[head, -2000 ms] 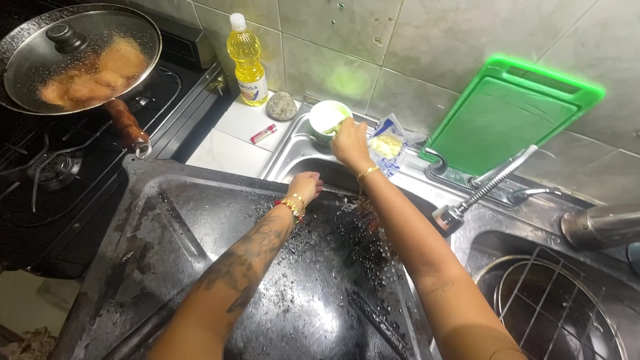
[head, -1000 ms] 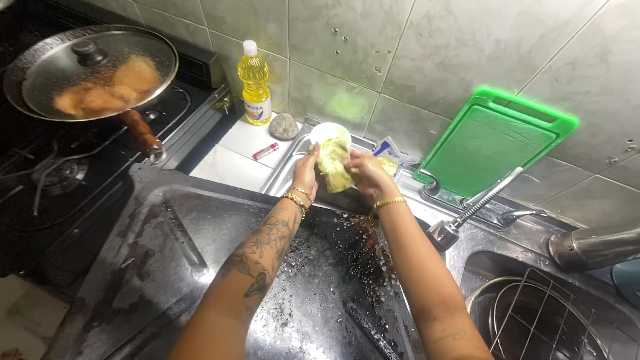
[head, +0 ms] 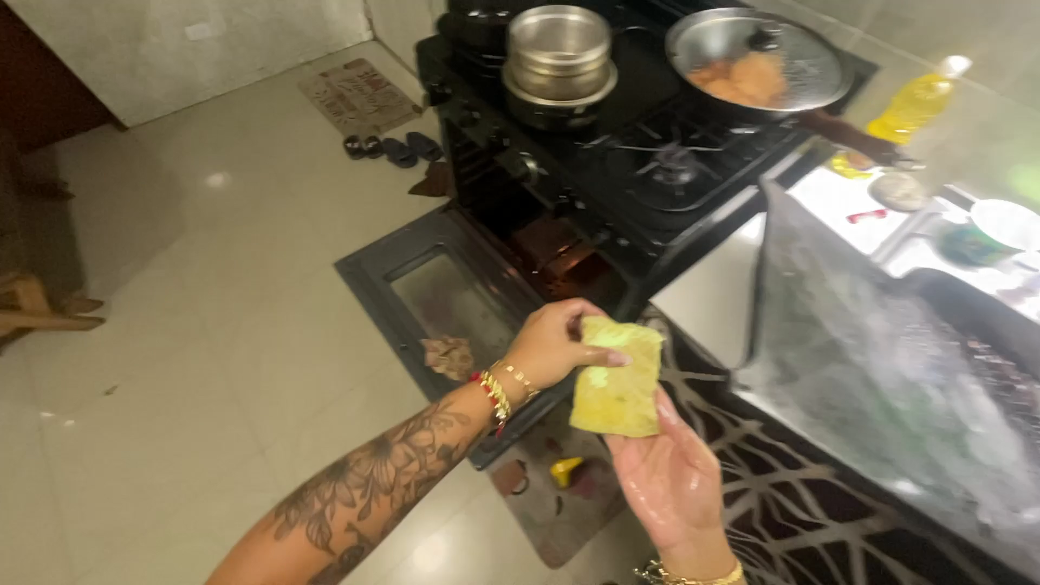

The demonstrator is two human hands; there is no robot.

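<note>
A flat yellow cloth or sponge (head: 619,398) is between my hands, in front of the open oven. My left hand (head: 561,345) pinches its upper left part, thumb across the front. My right hand (head: 670,479), palm up and wet, supports its lower right edge; the fingers behind it are hidden. The metal tray or stovetop cover (head: 877,390), wet and blurred, leans over the counter at the right. The black stove (head: 626,171) stands beyond my hands, its oven door (head: 447,301) lowered, a crumpled brown piece (head: 448,357) on it.
On the stove are stacked metal pots (head: 561,61) and a lidded frying pan (head: 760,69) with food. An oil bottle (head: 914,101), a stone (head: 899,191) and a white bowl (head: 1007,223) stand at the right. Floor mats (head: 361,96) and sandals (head: 410,149) lie on the floor.
My hands have moved from the bowl by the sink to before the oven, with the yellow piece held out flat. The view has swung far left.
</note>
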